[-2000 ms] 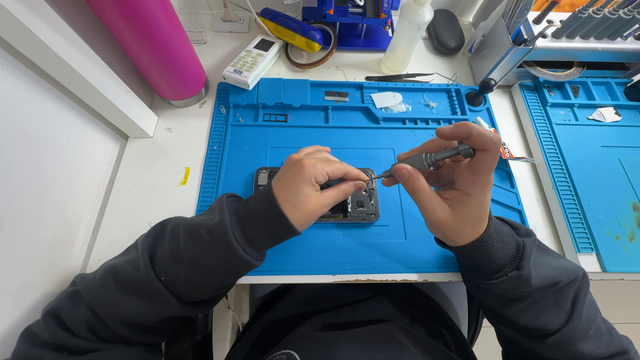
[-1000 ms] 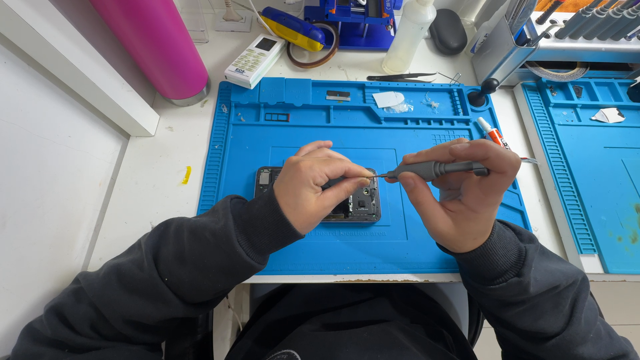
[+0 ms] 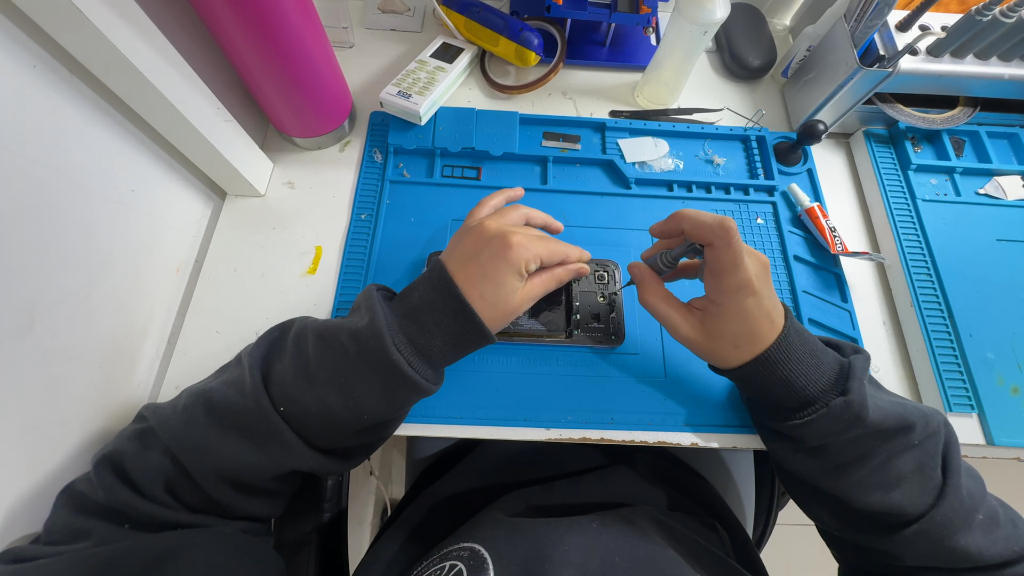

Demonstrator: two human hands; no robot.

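Note:
An opened smartphone (image 3: 596,316) lies on a blue silicone repair mat (image 3: 512,400), its camera end and inner parts bare at the right. My left hand (image 3: 520,256) lies over the phone's middle and left part, thumb and forefinger together at its upper edge; whether a small piece is between them cannot be told. My right hand (image 3: 712,288) holds a grey precision screwdriver (image 3: 668,258) between thumb and fingers, its thin tip pointing down-left close to the phone's camera area. Whether the tip touches the phone is too small to tell.
Along the mat's back trays lie a blade (image 3: 562,141), a SIM tray (image 3: 462,172) and a white scrap (image 3: 642,149). Behind are black tweezers (image 3: 664,114), a white remote control (image 3: 429,78), a tape roll (image 3: 524,84) and a plastic bottle (image 3: 684,52). A glue tube (image 3: 818,220) rests at the right edge.
My right hand has tilted the screwdriver from nearly level to pointing down, its tip moving away from my left fingertips toward the phone's right end. My left hand stays over the phone.

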